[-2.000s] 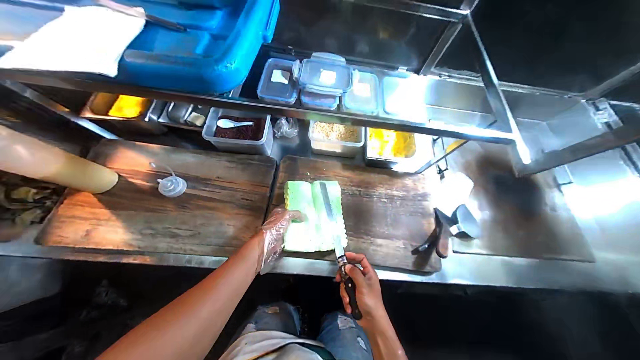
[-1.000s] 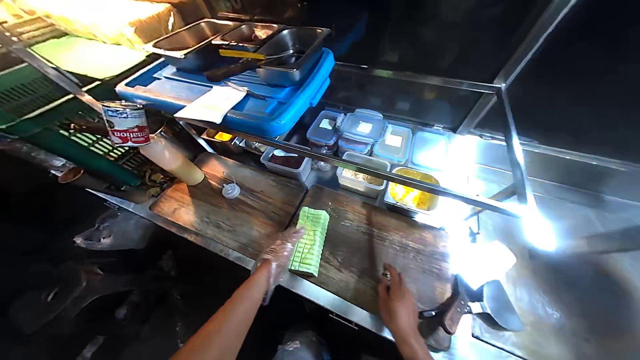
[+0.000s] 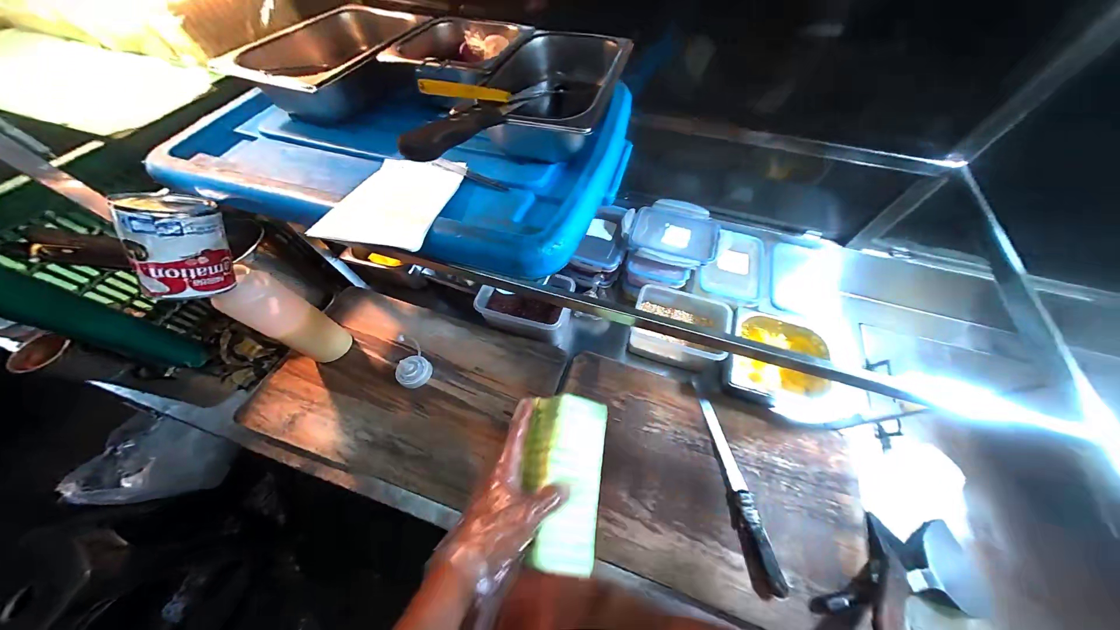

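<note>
My left hand (image 3: 503, 516), in a clear plastic glove, grips a folded green waffle-like slab (image 3: 569, 481) by its left side, above the near edge of the wooden boards. At the bottom edge of the view a blurred part of my right hand or forearm (image 3: 604, 604) shows just below the slab; its fingers cannot be made out. A long knife with a dark handle (image 3: 757, 542) lies on the right wooden board (image 3: 647, 437), its blade pointing away. On the left wooden board (image 3: 437, 429) lies a small clear plastic cap with a nozzle (image 3: 414, 371).
A pale squeeze bottle (image 3: 289, 319) and a can (image 3: 175, 245) are at the left. Steel pans (image 3: 560, 96) stand on a blue lid (image 3: 551, 219). Tubs of toppings (image 3: 678, 328) line the back under a metal rail (image 3: 787, 359). Dark-handled scrapers (image 3: 910, 560) lie at the right.
The slab lay open two seconds ago, with the knife in my right hand on it; now it is folded and held in my left hand. The knife lies on the board. The view has swung left.
</note>
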